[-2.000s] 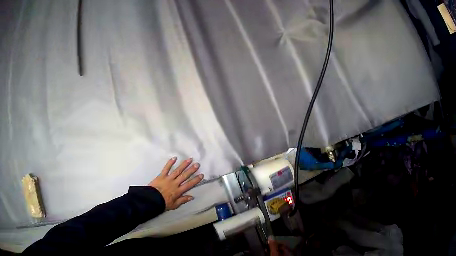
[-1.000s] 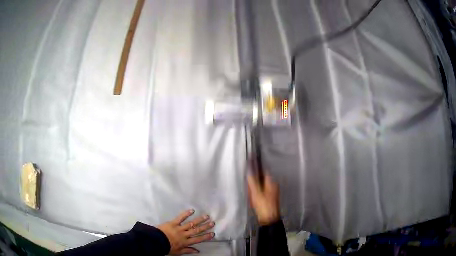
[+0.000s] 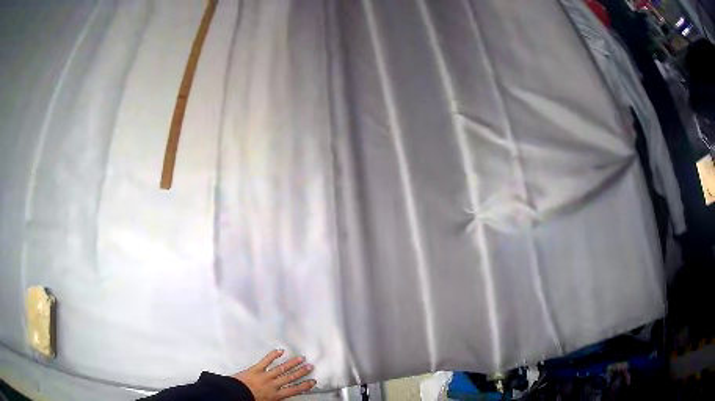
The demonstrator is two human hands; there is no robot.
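Silvery-grey fabric [image 3: 282, 196] covers the table, with long folds running away from me and a puckered spot at the right. My left hand [image 3: 279, 379] lies flat on the cloth near its near edge, fingers spread, holding nothing. My right hand is not in view. The cutting machine and its cable are not in view. A yellowish-tan taped weight [image 3: 41, 322] lies on the cloth at the left. A thin brown wooden strip [image 3: 183, 102] lies on the cloth at the upper left.
Blue pieces [image 3: 468, 384] and dark clutter show below the near edge at the right. A pale metal piece [image 3: 365, 391] shows at the near edge right of my hand. Grey cloth hangs past the right edge, beside a dark cluttered area with a pale card-like piece [image 3: 706, 179].
The cutter and my right hand, on the cloth one second ago, are out of view. My left hand still lies flat near the edge. The view has shifted, and more of the right side shows.
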